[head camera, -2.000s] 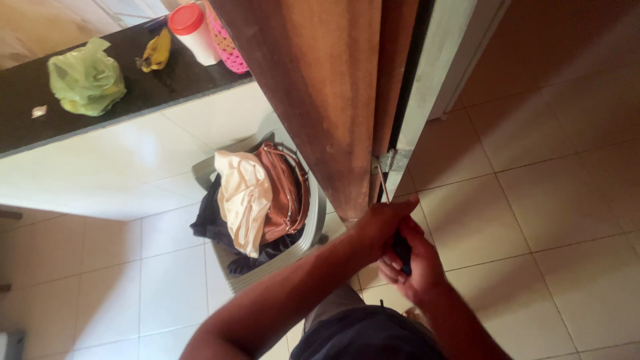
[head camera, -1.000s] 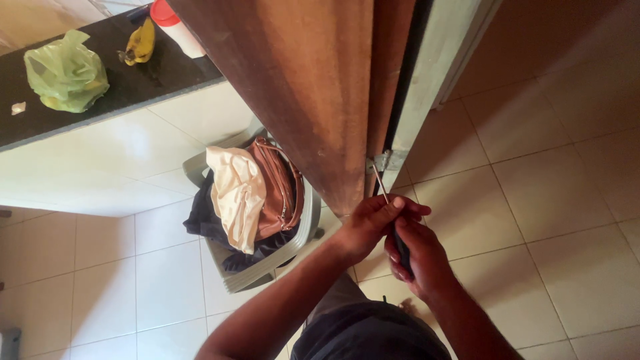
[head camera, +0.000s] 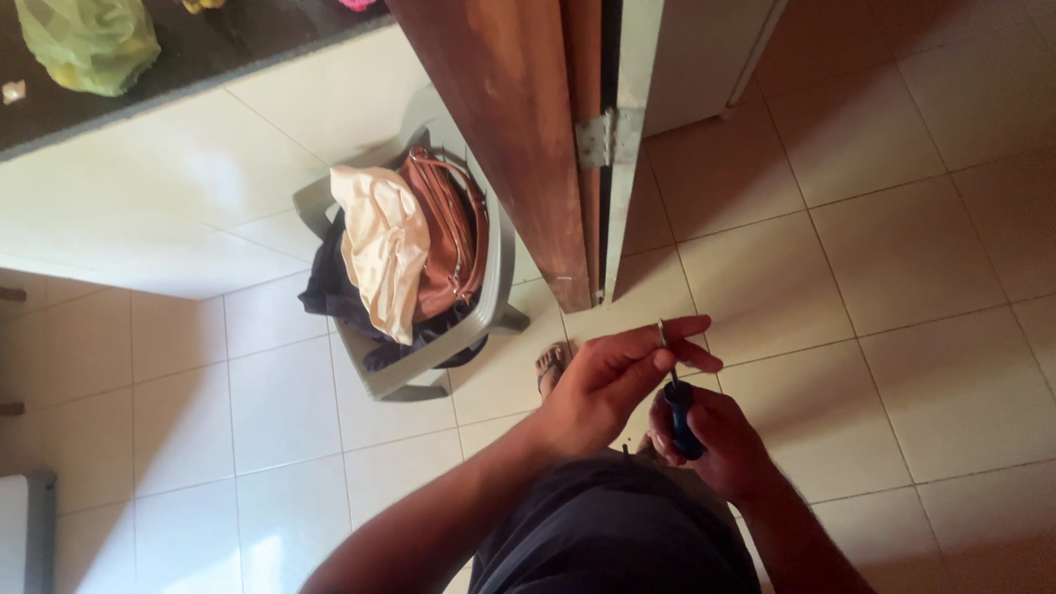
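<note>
My right hand (head camera: 722, 441) is closed around the dark handle of a screwdriver (head camera: 681, 421), whose metal shaft points up and away from me. The thumb and fingers of my left hand (head camera: 619, 375) pinch the shaft near its tip; whether a screw is there too, I cannot tell. Both hands are in front of my waist, below the lower end of a brown wooden door (head camera: 511, 107). A metal hinge (head camera: 606, 139) joins the door's edge to a pale door frame (head camera: 634, 157), and the screwdriver is apart from it.
Left of the door, a grey plastic chair (head camera: 499, 272) holds a brown handbag (head camera: 445, 239), cream cloth (head camera: 384, 247) and dark cloth (head camera: 326, 272). A dark countertop (head camera: 247, 41) bears a green plastic bag (head camera: 91, 41). My sandalled foot (head camera: 549, 367) stands on the tiled floor.
The screwdriver's tip was at the hinge; now my hands hold it away from there, lower and closer to my body. My view has shifted.
</note>
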